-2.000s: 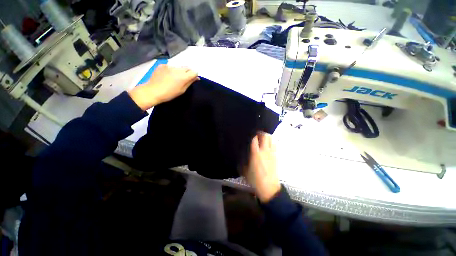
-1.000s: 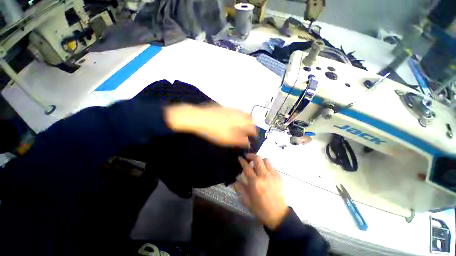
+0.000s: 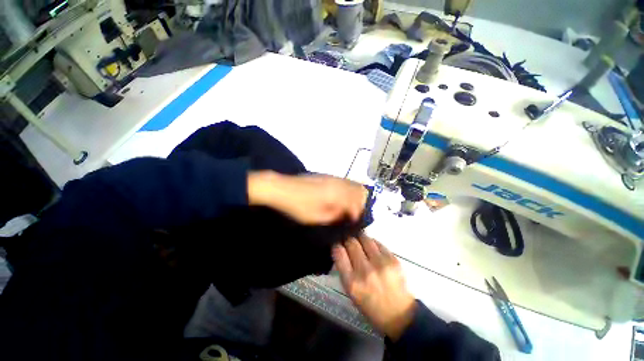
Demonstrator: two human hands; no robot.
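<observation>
The black fabric piece [image 3: 243, 148] lies bunched over the table's front edge, its right end by the presser foot [image 3: 379, 187] of the white sewing machine [image 3: 558, 185]. My left hand [image 3: 311, 199] is closed on the fabric just left of the foot, its fingertips partly hidden. My right hand [image 3: 372, 277] lies just in front of it, its fingertips pressing on the fabric's near border. The needle point and the stitching cannot be made out. My left sleeve hides part of the fabric.
Blue-handled snips [image 3: 510, 316] lie on the table at the right. Black-handled scissors [image 3: 498, 229] lie under the machine arm. A blue tape strip [image 3: 185, 99] crosses the table's left. A neighbouring machine [image 3: 106, 53] stands at the far left. Grey cloth [image 3: 247, 28] and a thread spool [image 3: 349, 22] are beyond.
Since two seconds ago my left hand has moved from the fabric's far left corner to beside the foot. My right hand remains at the near border. The fabric is more bunched, and the view has shifted.
</observation>
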